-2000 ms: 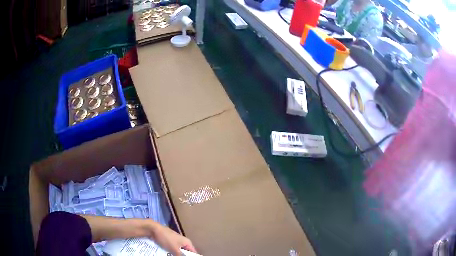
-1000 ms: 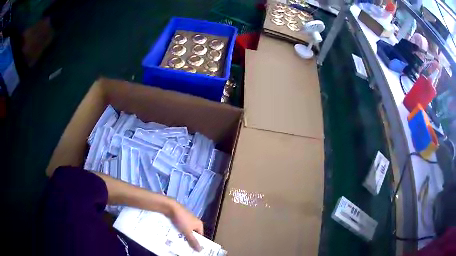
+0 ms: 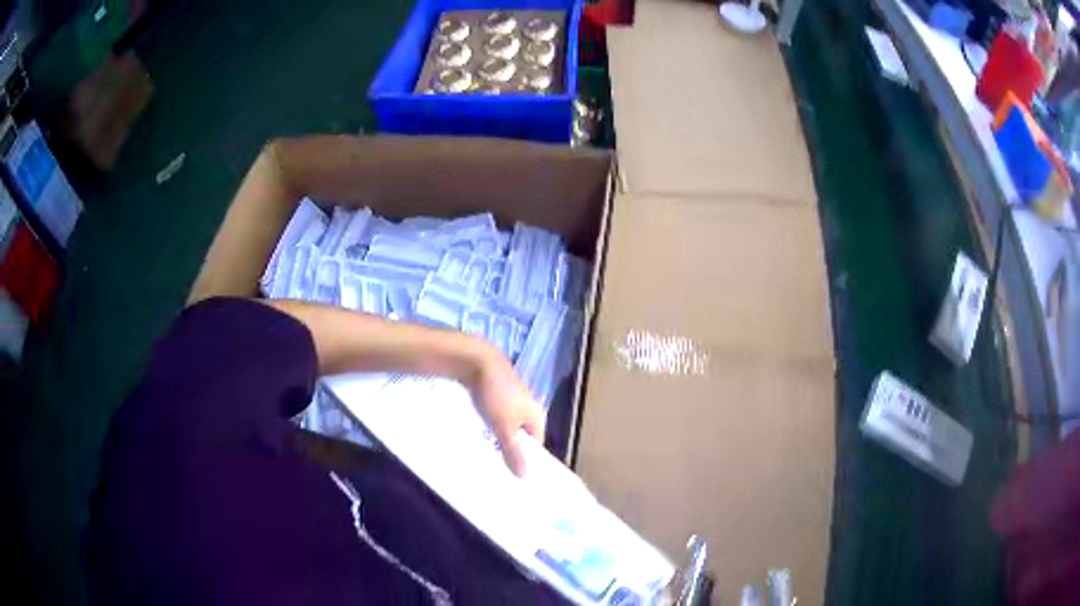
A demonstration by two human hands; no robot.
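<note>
A long white printed item point(image 3: 456, 456), a carton or paper stack, lies slanted along the near side of the big brown carton point(image 3: 438, 160). Pale-blue pieces point(image 3: 580, 550) show at its lower right end. My left hand point(image 3: 509, 403) is on its far edge, fingers bent down onto it; whether they grip anything is unclear. Many pale translucent trays point(image 3: 426, 266) fill the carton. Small shiny pieces point(image 3: 693, 568) are cut off at the bottom edge. My right hand is not in view.
Flattened brown cardboard point(image 3: 711, 272) with a shiny tape patch lies right of the carton. A blue crate point(image 3: 474, 115) of round metallic parts stands behind. White boxes point(image 3: 915, 426) lie on the green surface at right. A red sleeve point(image 3: 1042, 509) shows at the right edge.
The view has swung left and down, so the carton and crate sit higher and further right. My left hand remains over the white item, and more of that item shows.
</note>
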